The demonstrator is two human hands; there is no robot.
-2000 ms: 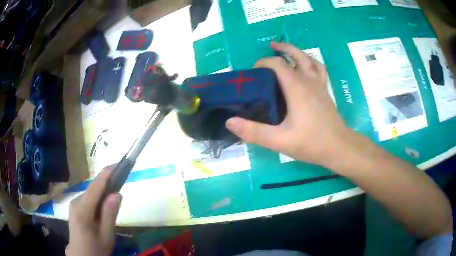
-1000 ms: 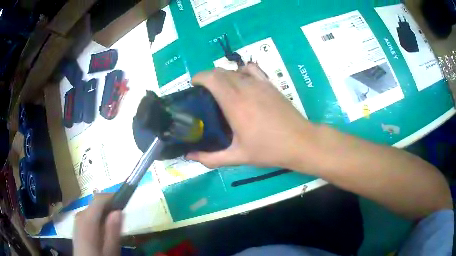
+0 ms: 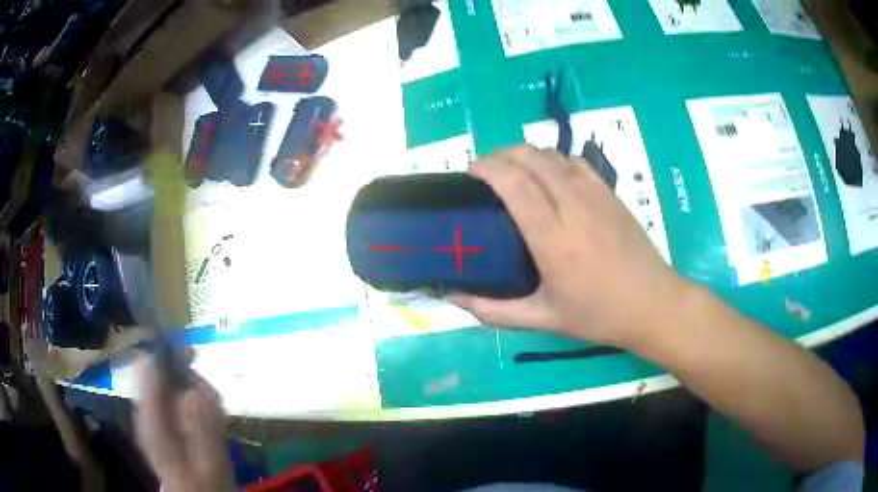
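Note:
A dark blue speaker [image 3: 424,240] with a red minus and plus panel facing up is in my right hand [image 3: 587,255], which grips its right end above the table. A dark cord [image 3: 556,106] shows behind my fingers. My left hand [image 3: 183,418], blurred at the lower left, holds the mallet [image 3: 130,207] raised to the left of the speaker, with its blurred head away from it. Several loose button panels, one with a red plus and minus [image 3: 293,73], lie at the back left.
A cardboard tray [image 3: 169,259] with dark speakers [image 3: 91,286] stands at the left, partly behind the mallet. Teal printed sheets [image 3: 664,86] cover the table's middle and right. A dark strip [image 3: 568,355] lies near the front edge. A red object [image 3: 322,476] is below it.
The mallet has moved off the speaker to the left. The speaker's plus/minus face now shows uncovered. My right hand still grips it; the camera view has shifted.

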